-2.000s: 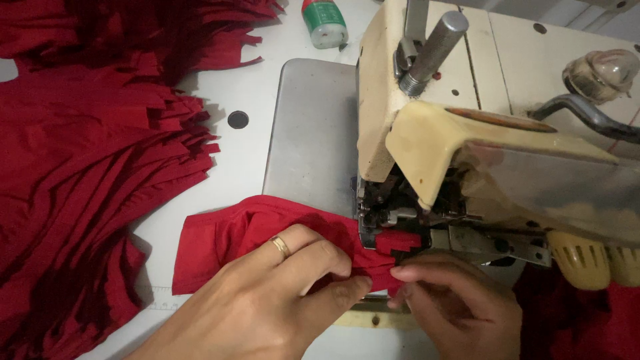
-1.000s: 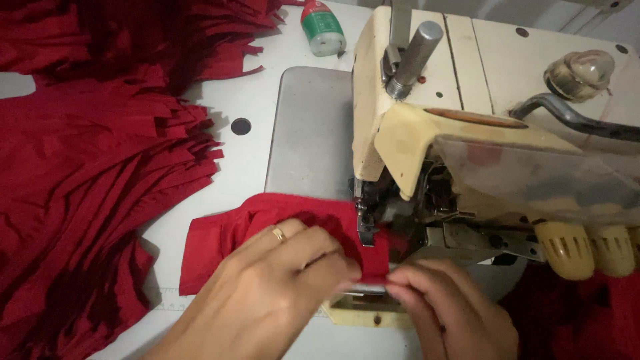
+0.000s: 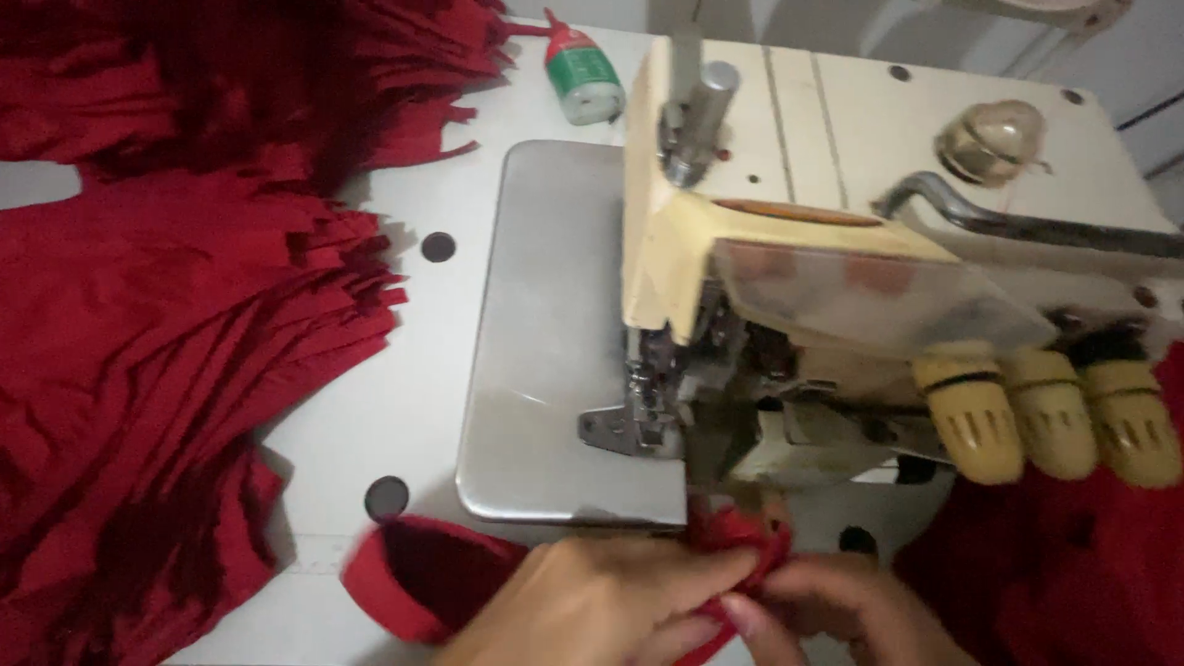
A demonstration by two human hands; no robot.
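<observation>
A red fabric piece [image 3: 407, 578] hangs from my hands below the front edge of the metal bed plate [image 3: 555, 324] of a cream overlock-type sewing machine [image 3: 777, 139]. My left hand [image 3: 601, 601] pinches the fabric between its fingers, while my right hand [image 3: 842, 610] grips the same piece from the other side, fingertips almost touching the left ones. Both hands are blurred. The presser foot [image 3: 647, 425] stands behind them with no fabric under it. Part of the cloth is hidden by my fingers.
Piles of red fabric pieces [image 3: 166, 305] lie along the left side of the white table [image 3: 425, 342]. A small red and green bottle [image 3: 583, 79] is at the back. Yellow tension knobs [image 3: 971, 416] jut out at right, above more red fabric [image 3: 1091, 564].
The fabric has come away from the presser foot and bed plate, toward the front edge. Both hands have moved with it, nearer to me.
</observation>
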